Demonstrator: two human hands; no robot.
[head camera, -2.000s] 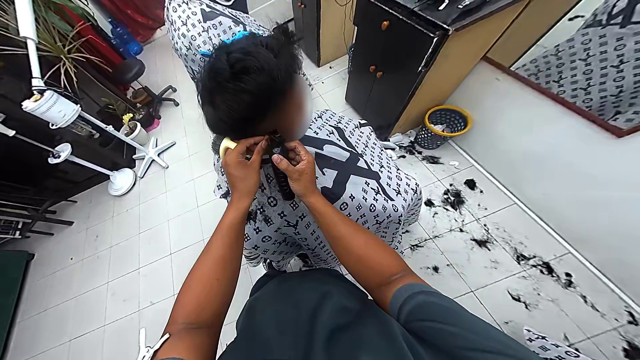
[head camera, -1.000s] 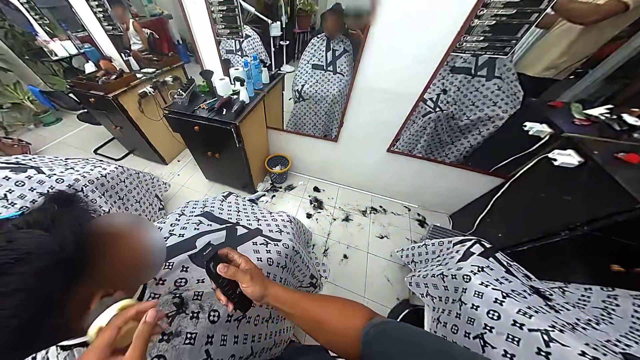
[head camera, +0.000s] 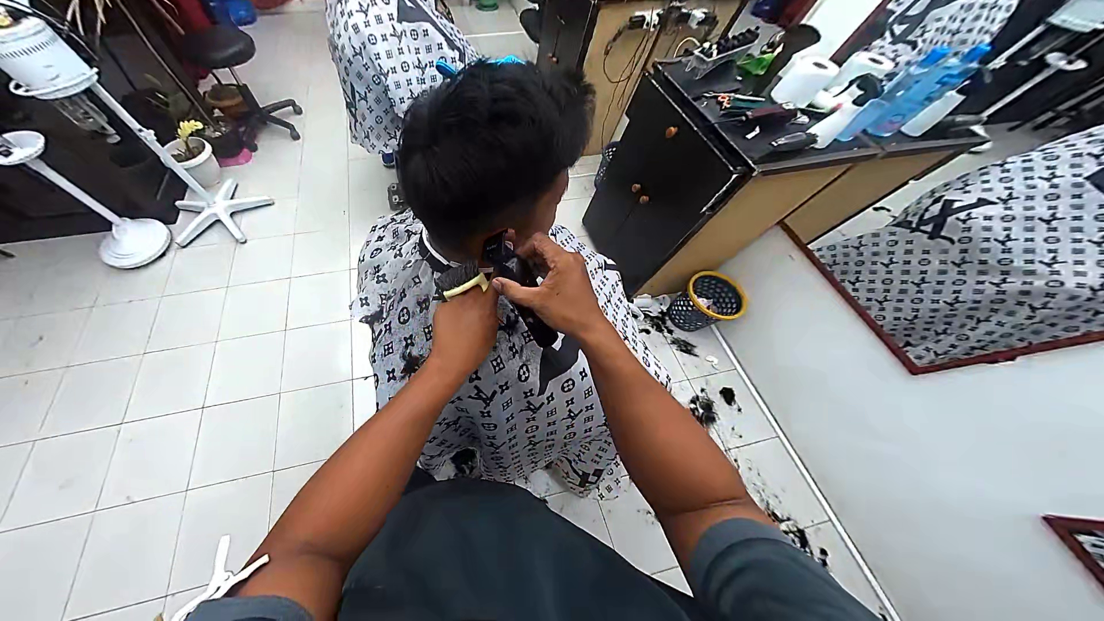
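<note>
A seated person's dark-haired head (head camera: 492, 151) is in front of me, turned partly to the right, above a patterned white barber's cape (head camera: 517, 414). My right hand (head camera: 556, 289) grips a black hair clipper (head camera: 526, 302), its upper end beside the skin behind the person's right ear. My left hand (head camera: 470, 323) holds a neck duster brush (head camera: 459, 283) with a pale yellow handle, its dark bristles near the nape. The fingertips of my left hand lie near the clipper; part of them is hidden.
A black cabinet (head camera: 673, 172) bearing bottles and tools stands right, with a yellow-rimmed wastebasket (head camera: 707, 302) beside it. Cut hair (head camera: 703, 407) lies on the tiles. Left are white wheeled stands (head camera: 222, 211) and a black stool (head camera: 220, 47). Another caped person (head camera: 397, 69) sits beyond.
The view has swung back left from the mirrors. My right hand has brought the clipper from over the cape to the person's head, and my left hand with the brush is beside it.
</note>
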